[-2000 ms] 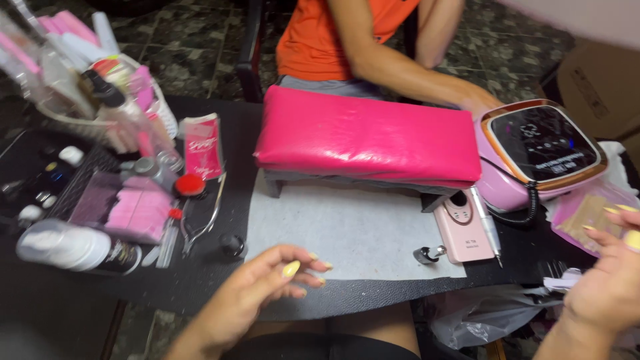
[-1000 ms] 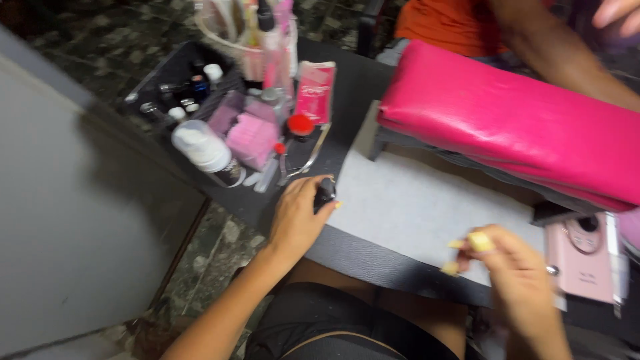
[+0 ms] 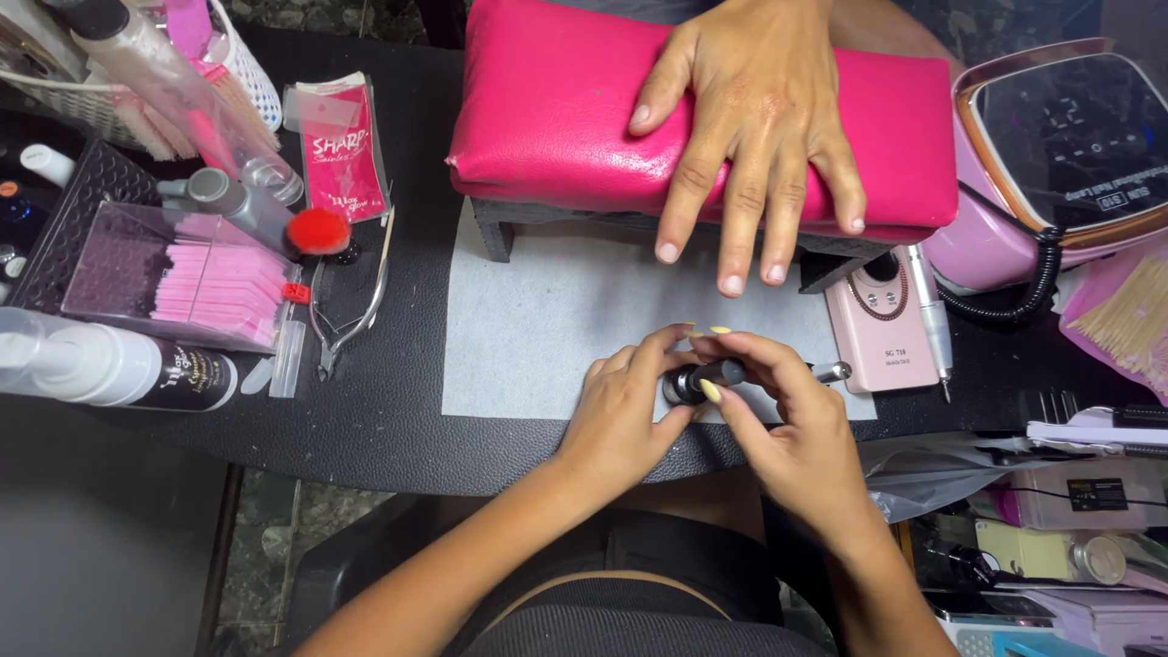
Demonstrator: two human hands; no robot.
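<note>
My left hand [image 3: 620, 401] holds a small black nail polish bottle [image 3: 679, 387] low over the front of the white paper sheet [image 3: 547, 310]. The bottle lies tilted, its black cap [image 3: 724, 371] pointing right. Thumb and fingers of my right hand [image 3: 803, 411] are at the cap. Another small dark item with a shiny end [image 3: 831, 371] shows just behind my right hand, partly hidden. Beyond both hands, another person's hand [image 3: 762, 119] rests palm down on the pink padded armrest [image 3: 557, 100], its fingers hanging over the near edge.
Cuticle nippers [image 3: 342, 324], a red-topped container [image 3: 318, 232], a clear box of pink nail files [image 3: 219, 283] and a pump bottle [image 3: 100, 365] are at left. A pink nail drill unit [image 3: 883, 338], a nail lamp [image 3: 1004, 192] and wooden sticks [image 3: 1127, 310] are at right.
My left hand has brought the black bottle rightward from the table's left part, and my right hand has come to its cap. The other person's hand now lies on the armrest.
</note>
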